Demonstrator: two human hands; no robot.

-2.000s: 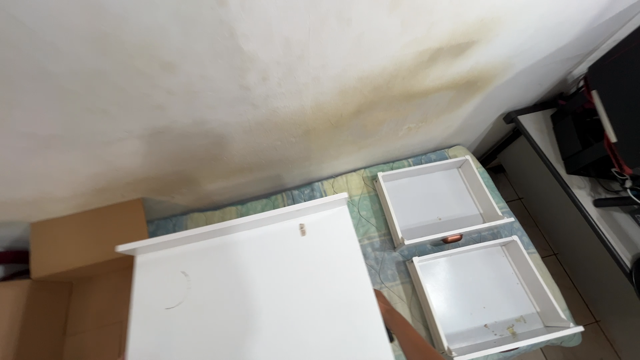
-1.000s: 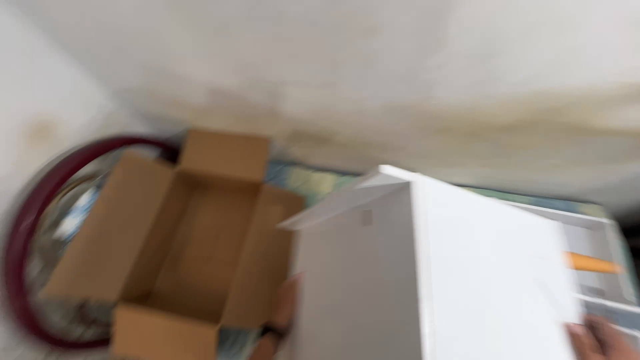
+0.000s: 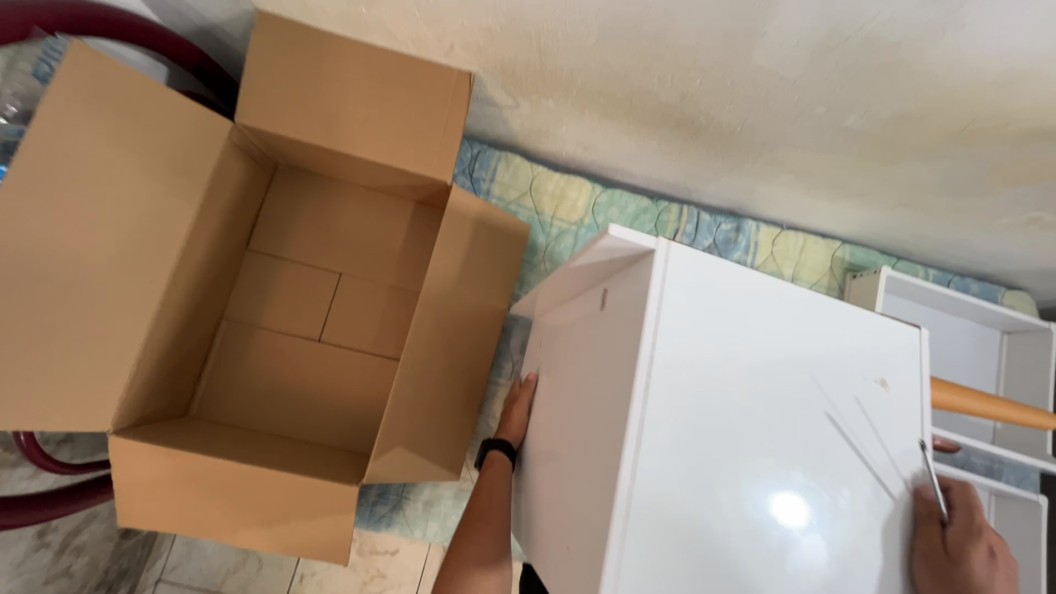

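Note:
A white cabinet carcass (image 3: 767, 396) stands on the patterned quilted mat, with an angled panel along its upper left edge. My left hand (image 3: 518, 410), with a black band on the wrist, lies flat against the cabinet's left side. At the right edge my right hand (image 3: 961, 528) holds a thin metal screwdriver (image 3: 935, 483), its tip pointing up; the handle is hidden in the fist. Part of that hand is hidden behind the cabinet's edge. Two white drawers (image 3: 945, 309) rest to the right, partly covered by the cabinet.
An empty cardboard box (image 3: 445, 330) with its flaps spread is at the left. Maroon tubing (image 3: 62, 495) curves behind and below it. An orange tapered piece (image 3: 990, 402) crosses the upper drawer. The quilted mat (image 3: 561, 198) runs along a stained wall (image 3: 742, 99).
The white cabinet has turned, from one broad face two seconds ago to two faces now. My left hand now shows fully against its side. The view has swung left.

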